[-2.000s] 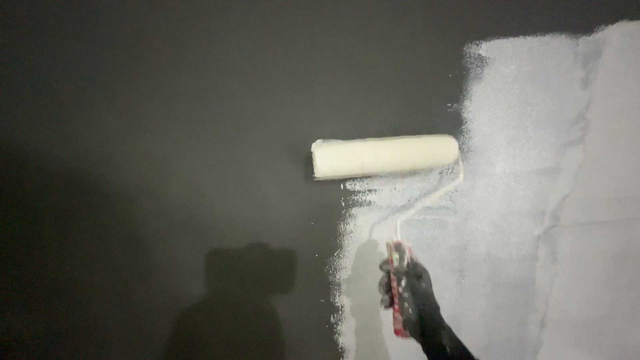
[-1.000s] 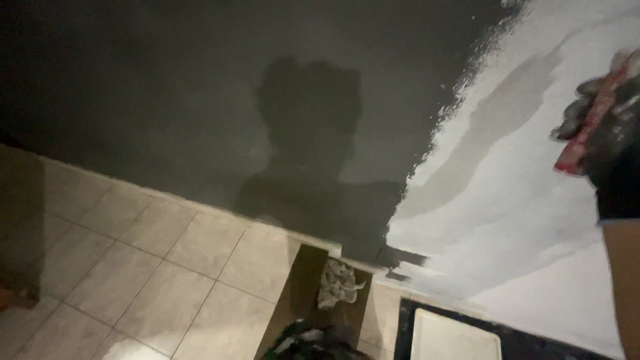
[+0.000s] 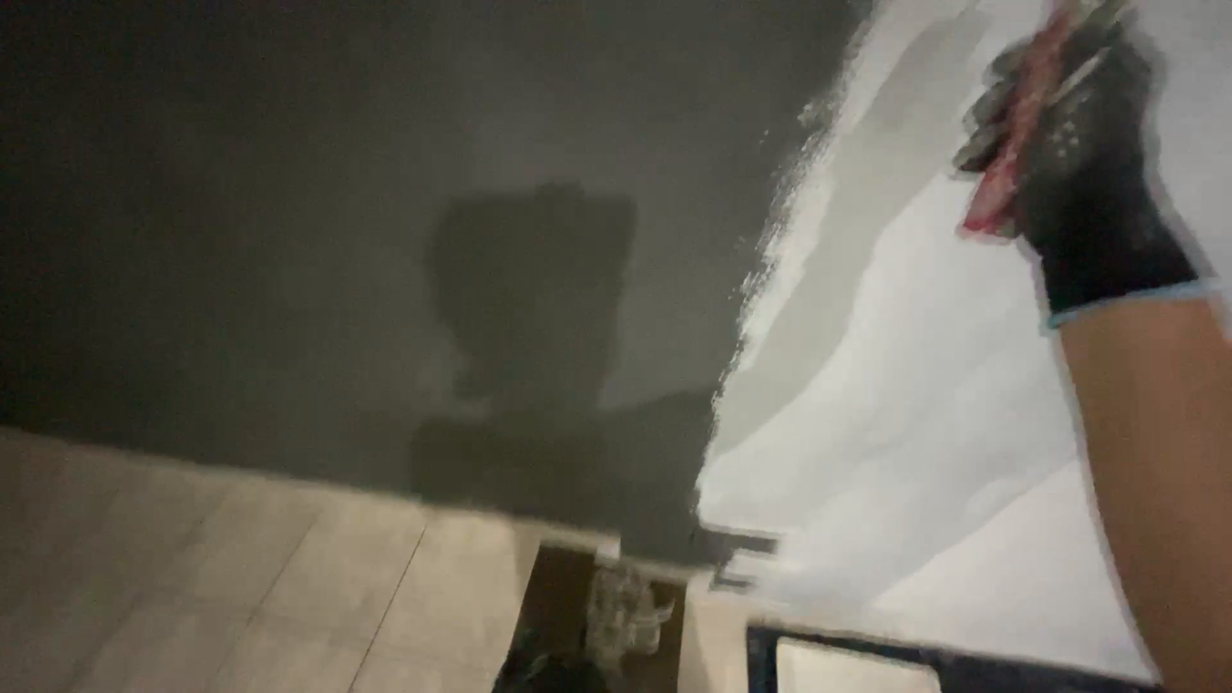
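In a black glove marked with paint, my right hand (image 3: 1083, 135) is closed around the red handle (image 3: 1020, 125) of a paint roller at the upper right. The roller's sleeve lies outside the view. Behind the hand, white paint (image 3: 924, 385) covers the right part of the dark grey wall (image 3: 289, 241), with a ragged left edge. My left hand is not identifiable; a dark, blurred shape shows at the bottom edge.
Below the wall runs a beige tiled floor (image 3: 318, 577). A brown sheet (image 3: 553, 597) bearing white smears lies against the wall's foot. Beside it, at the bottom right, is a black-edged object with a pale tray-like surface (image 3: 847, 669). Shadows fall on the wall.
The view has tilted down to the floor since the first frame. The roller's sleeve, seen against the wall then, is out of view; my right hand still grips the handle.
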